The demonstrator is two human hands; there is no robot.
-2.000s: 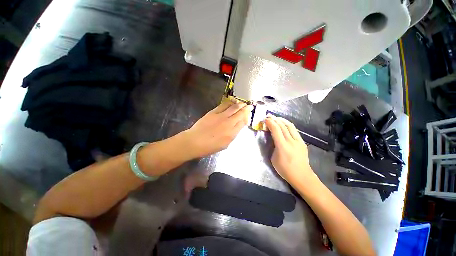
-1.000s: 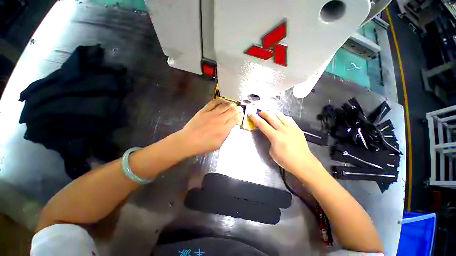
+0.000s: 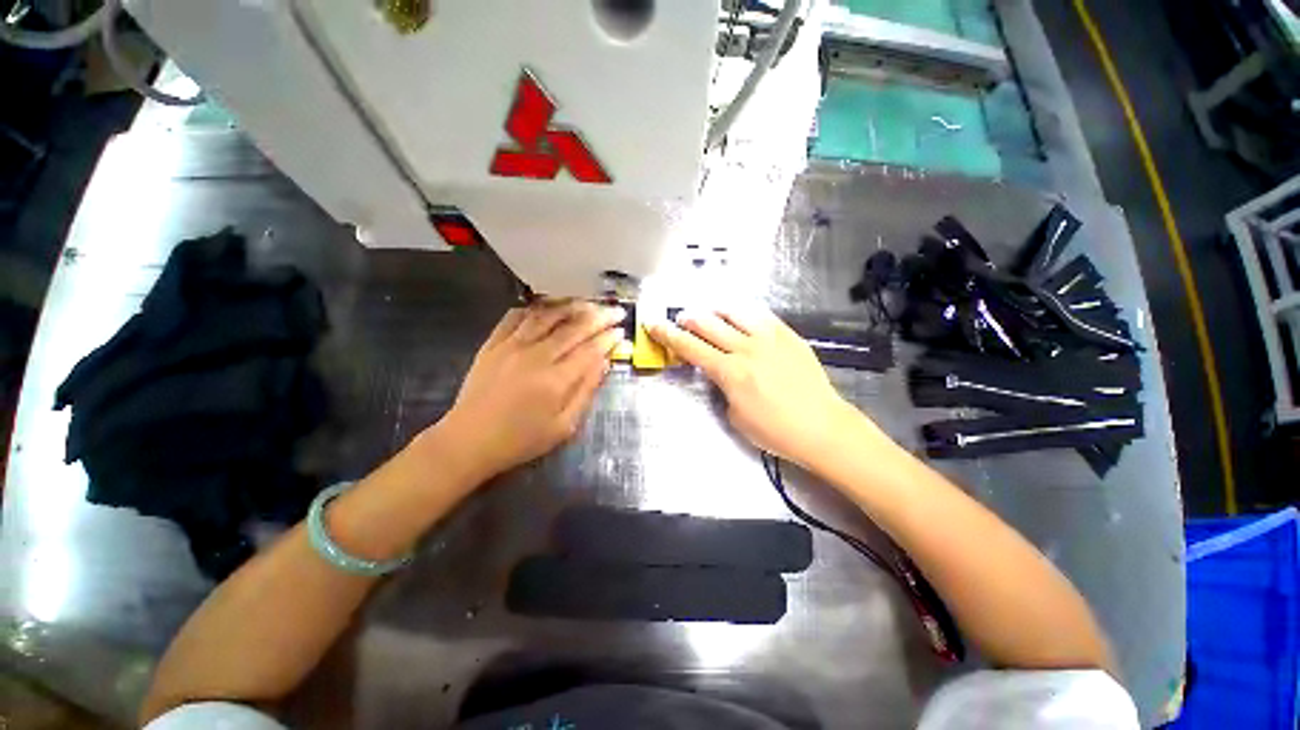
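My left hand (image 3: 530,382) lies palm down just left of the yellow plate (image 3: 649,348) under the machine head (image 3: 570,235). Its fingers are together and hide what is beneath them; a bit of black shows by the fingertips. My right hand (image 3: 763,382) is on the plate's right side, its fingers pressing on a black zipper (image 3: 851,345), whose far part sticks out to the right with a pale line of teeth. The needle area is mostly hidden. Two black fabric strips (image 3: 682,543) with rounded ends lie overlapping in front of me.
A pile of black zippers (image 3: 1029,374) lies at the right. A black fabric heap (image 3: 200,392) lies at the left. Red-and-dark snips (image 3: 934,628) and a black cord (image 3: 830,525) are by my right forearm. A blue bin (image 3: 1243,620) stands beyond the table's lower right edge.
The view has shifted and turned, so the machine head appears further left. Both hands stay at the yellow plate. The cord and snips, mostly hidden at first, now show beside my right forearm.
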